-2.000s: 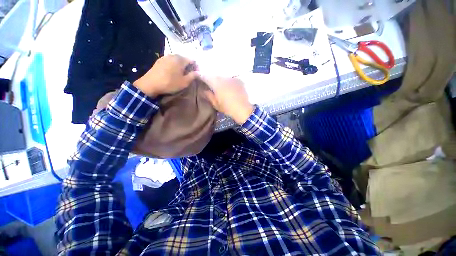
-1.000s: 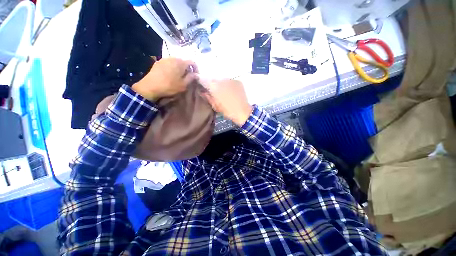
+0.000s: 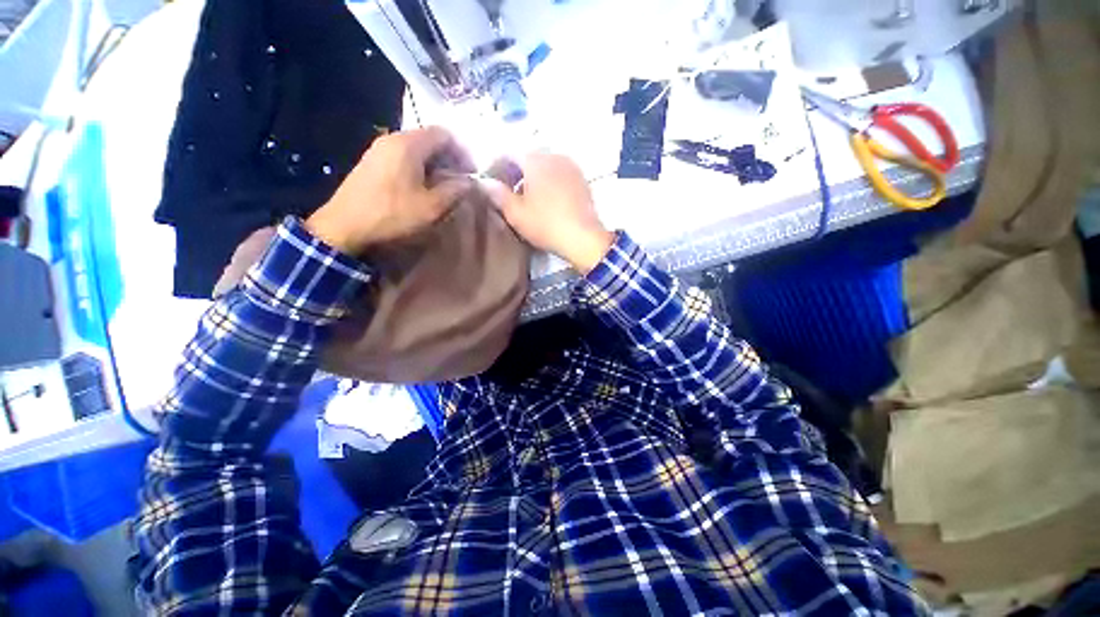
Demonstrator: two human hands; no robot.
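A tan fabric piece (image 3: 446, 295) hangs over the table's front edge below the needle area. My left hand (image 3: 392, 193) grips its upper edge from the left. My right hand (image 3: 553, 207) pinches the same edge from the right. Both hands are close together, just below the presser foot area (image 3: 509, 97) of the white sewing machine. Bright glare hides the fingertips and what lies between them. Black sparkly fabric (image 3: 265, 133) lies on the table left of the needle.
Black strips (image 3: 642, 130) and small black snips (image 3: 727, 159) lie right of the needle. Red and yellow-handled scissors (image 3: 899, 151) lie at the table's right edge (image 3: 772, 229). Khaki fabric (image 3: 995, 458) is stacked at the right. A blue bin (image 3: 820, 319) is under the table.
My fingertips have parted slightly at the fabric's edge; before they were closer together. The left hand has shifted slightly left. The tan fabric hangs in nearly the same place.
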